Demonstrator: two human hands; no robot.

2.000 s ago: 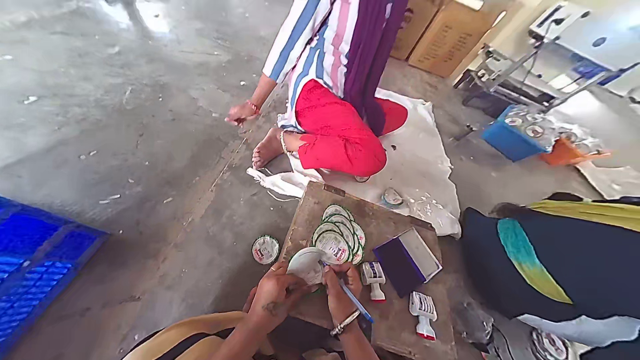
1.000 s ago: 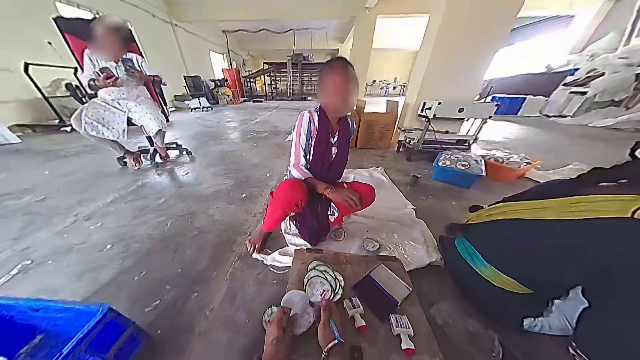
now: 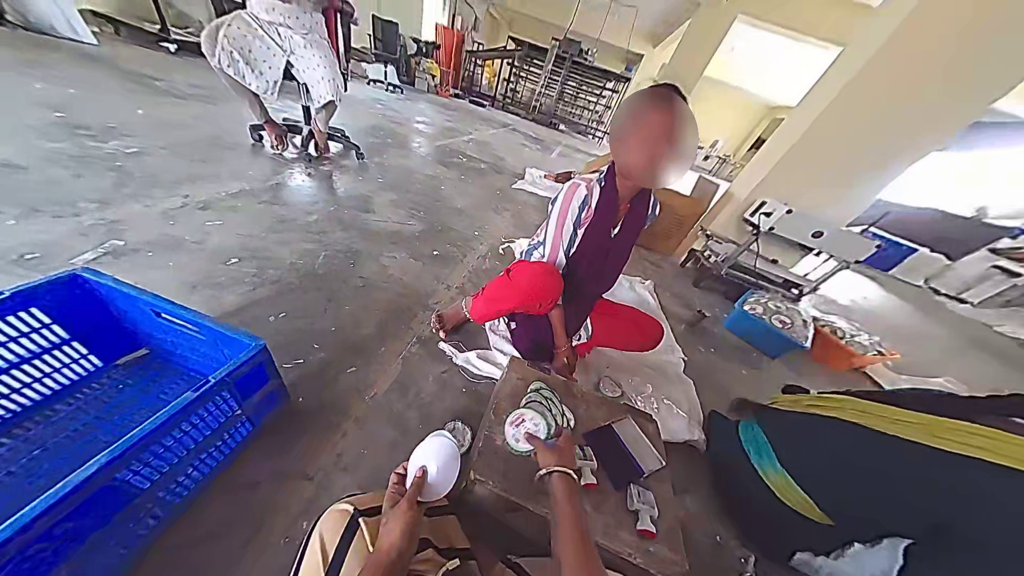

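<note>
My left hand (image 3: 402, 506) grips a round white disc (image 3: 434, 466) by its lower left edge, left of the low board. My right hand (image 3: 554, 452) reaches over the board (image 3: 520, 484), its fingers at a printed round disc (image 3: 526, 430) beside a row of overlapping green-edged discs (image 3: 550, 402); whether it grips the disc I cannot tell. Right of that hand lie a dark blue and white open box (image 3: 626, 452) and two small white bottles with red tips, one (image 3: 586, 466) partly behind the wrist, the other (image 3: 642, 510) nearer me.
A blue plastic crate (image 3: 184, 384) stands at the left. Another person (image 3: 592, 240) sits on a white sheet (image 3: 668, 360) beyond the board. Blue (image 3: 768, 324) and orange (image 3: 848, 348) bins hold round items. Dark cloth (image 3: 840, 480) is at the right, and a round item (image 3: 458, 436) lies on the floor.
My hands were together at the white disc two seconds ago; now they are apart, the left with the white disc, the right at the printed discs. The view has tilted.
</note>
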